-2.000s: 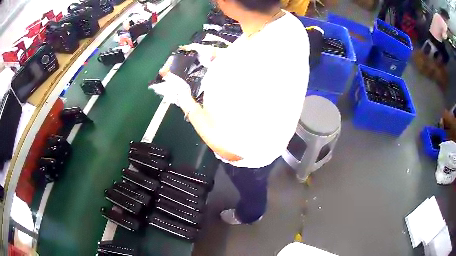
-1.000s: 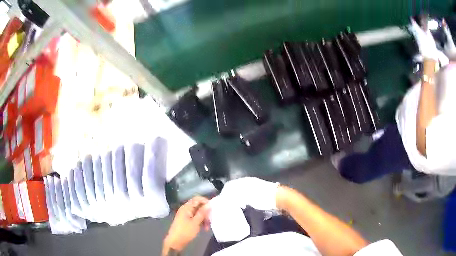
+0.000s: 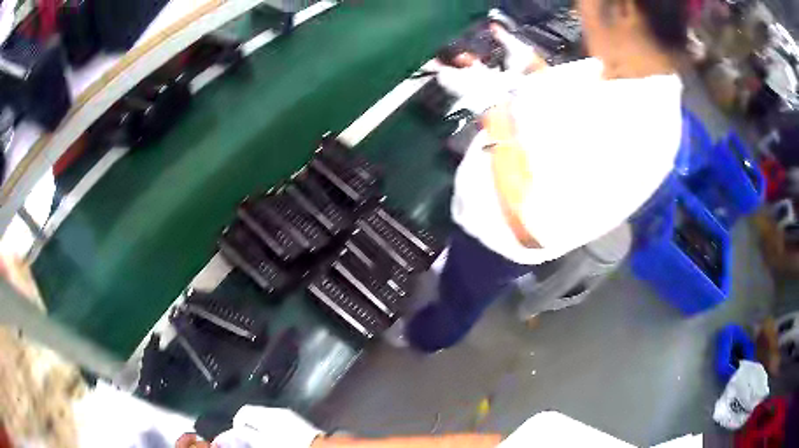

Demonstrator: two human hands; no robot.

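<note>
My right hand (image 3: pixel 272 429), in a white glove, is at the bottom edge, partly cut off; its grip cannot be told. A small bare part of my left hand (image 3: pixel 191 440) shows beside it, mostly out of the picture. Loose black electronic units (image 3: pixel 279 360) lie on the green bench just beyond my hands, some on edge, some askew. Farther along, black units (image 3: pixel 350 297) stand in two close rows, with pale lines and dots showing. Part of the white sleeve stack (image 3: pixel 123 418) shows at the lower left, blurred.
A co-worker in a white shirt (image 3: pixel 569 157) and white gloves handles dark items at the bench. A grey stool (image 3: pixel 578 271) and blue crates (image 3: pixel 692 254) stand behind on the floor. A metal frame (image 3: pixel 61 337) crosses the lower left. Black items line the bench's far side.
The view has swung right towards the co-worker. My hands, earlier together around a white sleeve or cloth-like item, are now lower and largely cut off. The row of bagged units has left view.
</note>
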